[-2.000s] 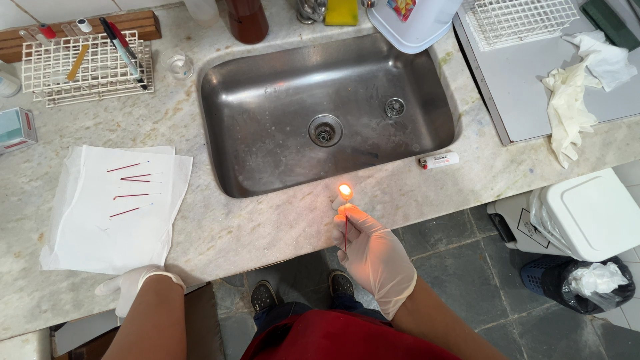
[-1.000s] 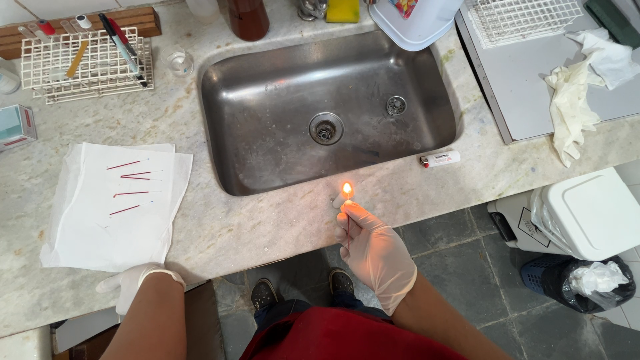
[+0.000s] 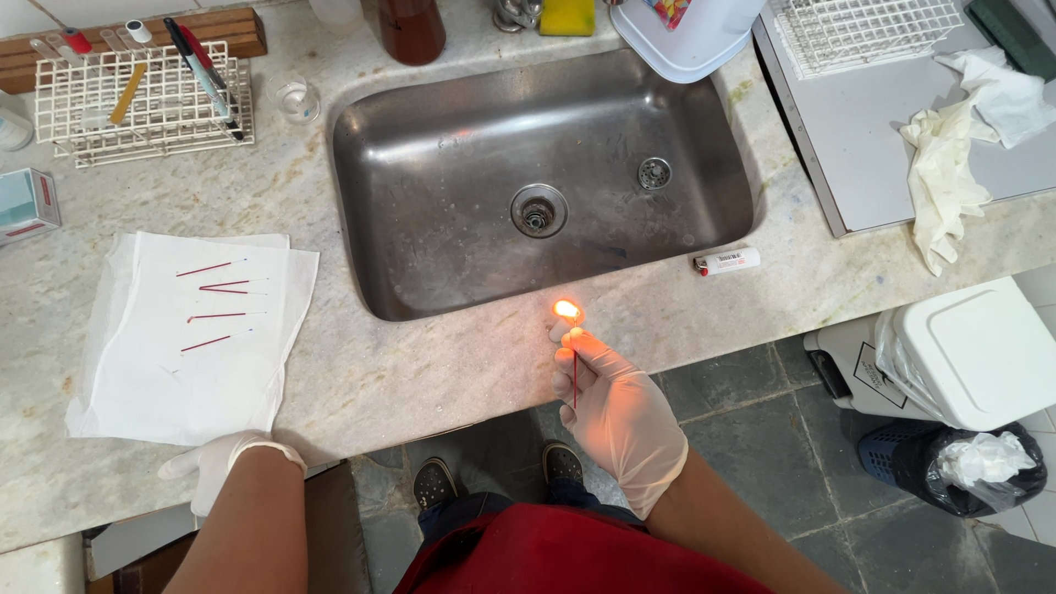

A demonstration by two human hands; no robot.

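Observation:
My right hand (image 3: 619, 412), in a pale latex glove, pinches a thin glass capillary tube (image 3: 575, 379) with a dark red filling. It is upright in the view, its top end at a small bright flame (image 3: 567, 310) in front of the sink. What feeds the flame is unclear. My left hand (image 3: 227, 466), also gloved, rests at the counter's front edge by the lower edge of a white paper sheet (image 3: 198, 396). Several red-filled capillary tubes (image 3: 208, 342) lie on that paper. A white lighter (image 3: 730, 261) lies right of the flame, beside the sink.
The steel sink (image 3: 429, 280) is set in the marble counter. A wire test-tube rack (image 3: 82, 124) with tubes and pens stands back left, near a small glass cup (image 3: 297, 101). At right are a grey tray (image 3: 874, 190), used gloves (image 3: 945, 198) and, below, bins (image 3: 957, 355).
The flame at the tube's top changes in shape. Both hands stay in nearly the same place.

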